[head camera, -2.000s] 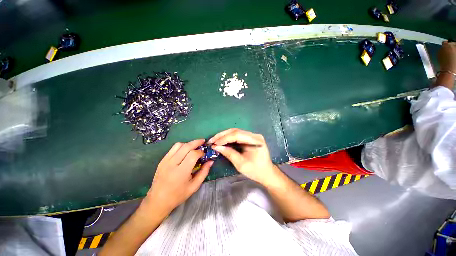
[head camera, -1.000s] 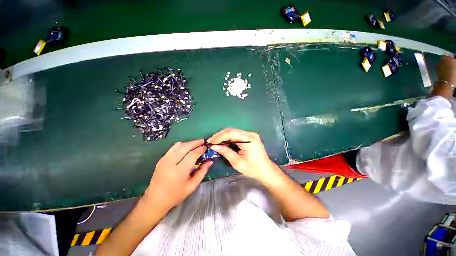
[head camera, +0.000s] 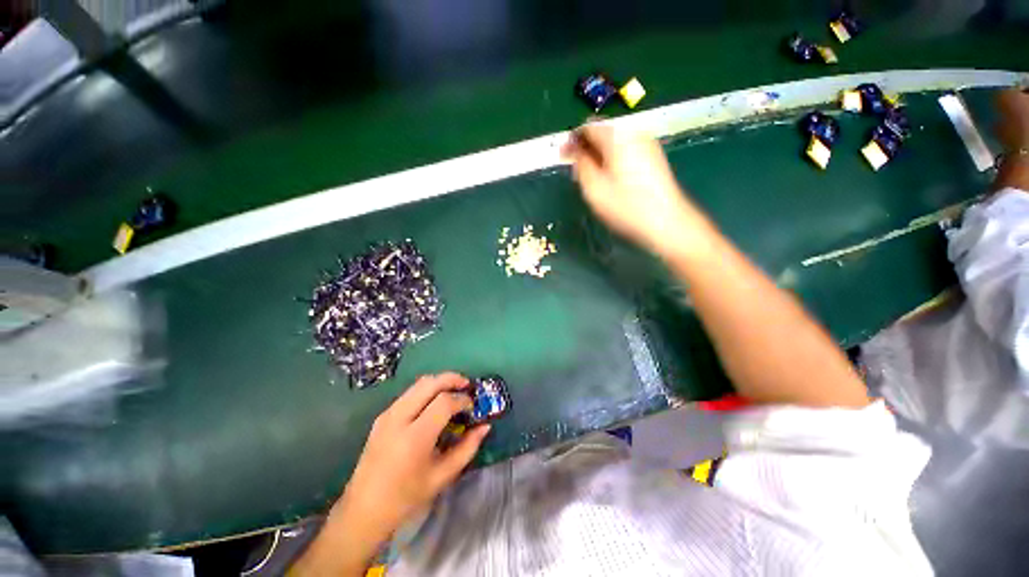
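My left hand (head camera: 420, 442) holds a dark blue-black electronic unit (head camera: 489, 399) at the bench's near edge, fingers on its left side. My right hand (head camera: 623, 171) is stretched out over the white rail, just below a unit (head camera: 596, 90) with a yellow-white block (head camera: 632, 91) on the belt. The right hand is blurred; whether its fingers hold anything is unclear. A pile of dark leaded components (head camera: 376, 310) lies left of a small pile of pale pieces (head camera: 526, 251) on the green bench.
The white rail (head camera: 339, 203) separates bench and green conveyor belt. Another unit (head camera: 154, 212) is on the belt at left. Several units (head camera: 821, 133) lie near a pale strip (head camera: 967, 132) and a neighbouring worker's sleeve (head camera: 993, 254) at right. Clear plastic (head camera: 79, 355) is at left.
My right hand has left the unit and moved up and right to the rail. My left hand still holds the unit. The view has shifted and tilted.
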